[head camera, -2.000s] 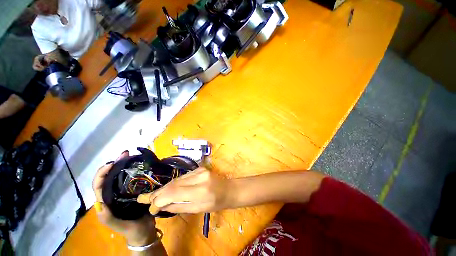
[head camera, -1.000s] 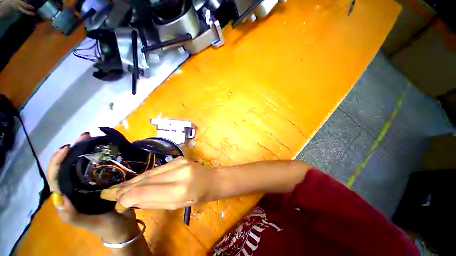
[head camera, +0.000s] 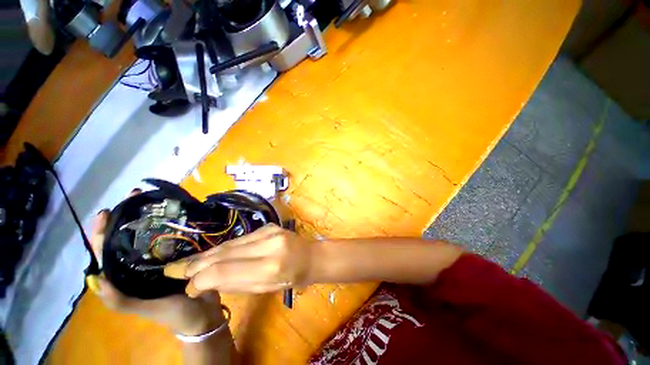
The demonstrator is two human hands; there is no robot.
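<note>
The black camera head housing [head camera: 117, 260] is at the lower left, its open side facing up, with a circuit board [head camera: 153, 222] and thin coloured wire leads [head camera: 227, 227] inside. The leads run right to the round black camera base [head camera: 264, 207] beside it. My left hand [head camera: 153, 308] holds the housing from below and the left, with a yellow finger cot on a fingertip. My right hand [head camera: 246, 265] reaches over the housing's near edge, fingertips together inside it at a slim pale stick-like piece [head camera: 146, 267]. The white mounting bracket [head camera: 256, 178] sticks out behind the base.
Partly built silver-and-black units [head camera: 256, 36] with antennas stand at the back. Black head assemblies [head camera: 21, 207] lie at the far left by a white sheet [head camera: 135, 157]. The orange bench [head camera: 370, 135] ends at the right above grey floor. A person's hand shows at the top left.
The view has shifted, first moving the work leftward in the picture, then slightly back right. The housing seems slightly turned, showing more of the board. Both hands stay at the housing.
</note>
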